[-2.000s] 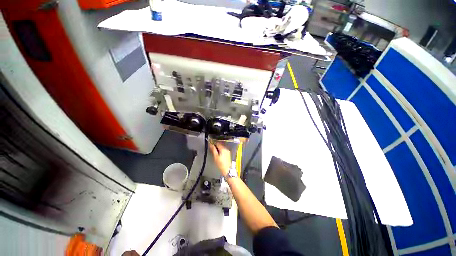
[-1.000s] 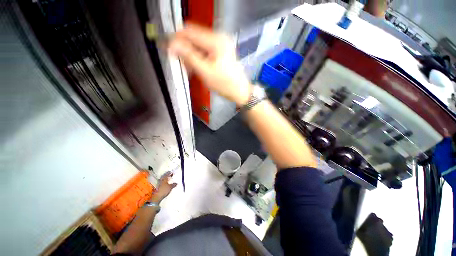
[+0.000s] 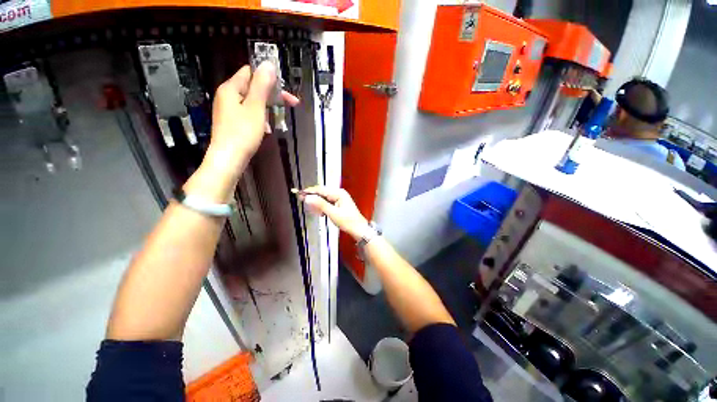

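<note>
A long thin black strap (image 3: 302,251) hangs nearly straight down below a silver hanging clip (image 3: 264,53); whether the clip's jaws grip it, I cannot tell. My left hand (image 3: 242,110) holds this clip, with the thumb on its front, and partly hides it. My right hand (image 3: 336,210) is lower and to the right, beside the strap. Its fingertips pinch a small brass-coloured tool (image 3: 295,191) that touches or nearly touches the strap. Other silver clips (image 3: 163,82) hang to the left under the orange rail (image 3: 212,14).
An orange control box (image 3: 483,59) is on the wall. A blue bin (image 3: 485,210) and a white pot (image 3: 391,363) stand lower down. The dark red roller machine (image 3: 621,247) is at right, with a bottle (image 3: 568,166) on top. Another person (image 3: 646,126) is behind it.
My view has swung left and up to the clips. My left hand has risen from low down to the clip. My right hand now sits lower on the strap, below my left.
</note>
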